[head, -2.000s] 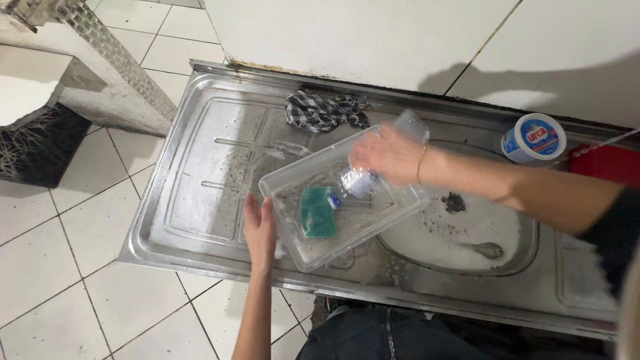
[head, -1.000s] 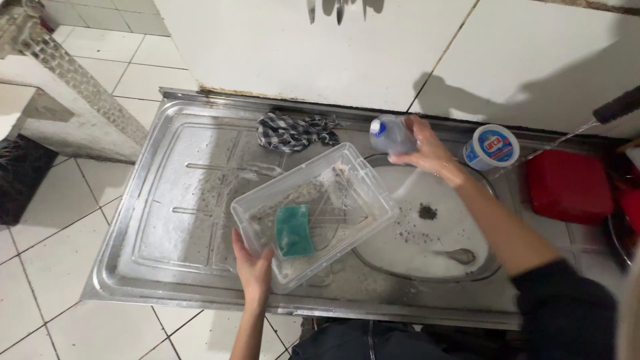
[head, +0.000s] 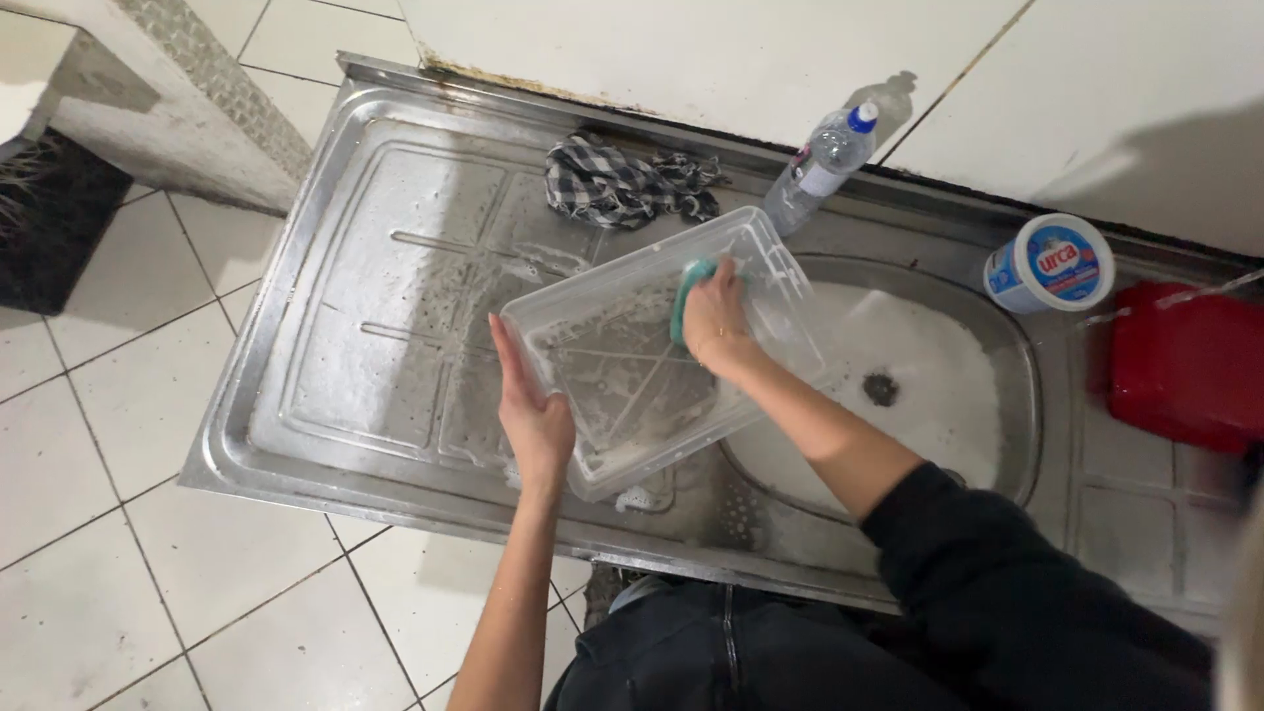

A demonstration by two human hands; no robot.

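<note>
A clear plastic bin [head: 632, 395] lies tilted across the steel drainboard and the left rim of the sink basin. My left hand [head: 533, 420] grips its left end wall, thumb toward the inside and fingers along the outer side. Inside the bin, near its far right corner, my right hand [head: 716, 311] holds a green sponge [head: 681, 314] against the plastic; the palm hides part of the sponge. Grey wet smears and some suds show on the bin's bottom. Just behind the bin's far corner stands a clear plastic bottle [head: 818, 170] with a blue and white cap.
A black-and-white checked cloth [head: 617, 188] lies crumpled at the back of the drainboard [head: 341, 286]. Whitish liquid surrounds a dark drain in the oval basin [head: 1027, 395]. An Urca tub [head: 1052, 265] stands behind it, with a red container [head: 1185, 370] at the right and a thin water stream nearby.
My right hand has set the bottle down at the back of the sink and has taken hold of the sponge, which lay in the bin before. My left hand still holds the bin.
</note>
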